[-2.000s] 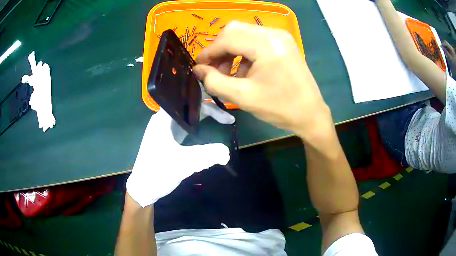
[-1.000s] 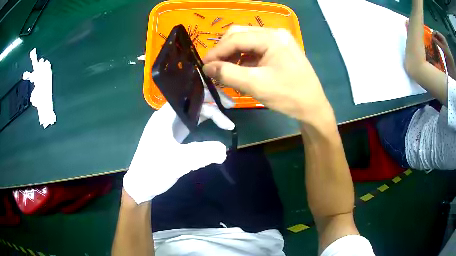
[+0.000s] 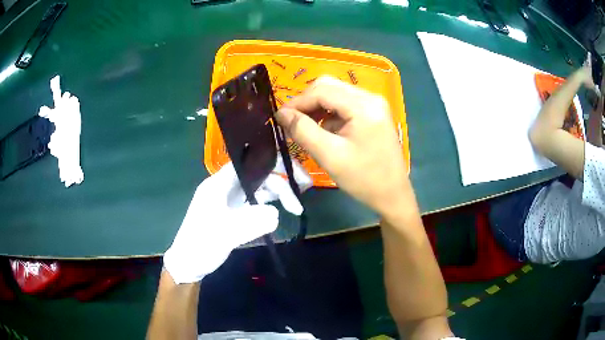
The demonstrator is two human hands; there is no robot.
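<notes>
My left hand, in a white glove, holds a black phone housing tilted upright, with cutouts at its top end. A thin black strip or frame runs beside the housing's right edge and hangs below it. My bare right hand has thumb and index finger pinched together at the housing's right edge. Whether a small part is between the fingertips cannot be seen. The orange tray lies behind the hands, with many small dark sticks in it.
A spare white glove lies at the left beside a dark housing. Another dark frame is at the upper left. A white sheet is at the right. A person's arm reaches over a second orange tray.
The view has tilted, so the tray and bench sit lower. The housing is turned more face-on to me. My right fingertips stay at its edge. The neighbour's arm has moved.
</notes>
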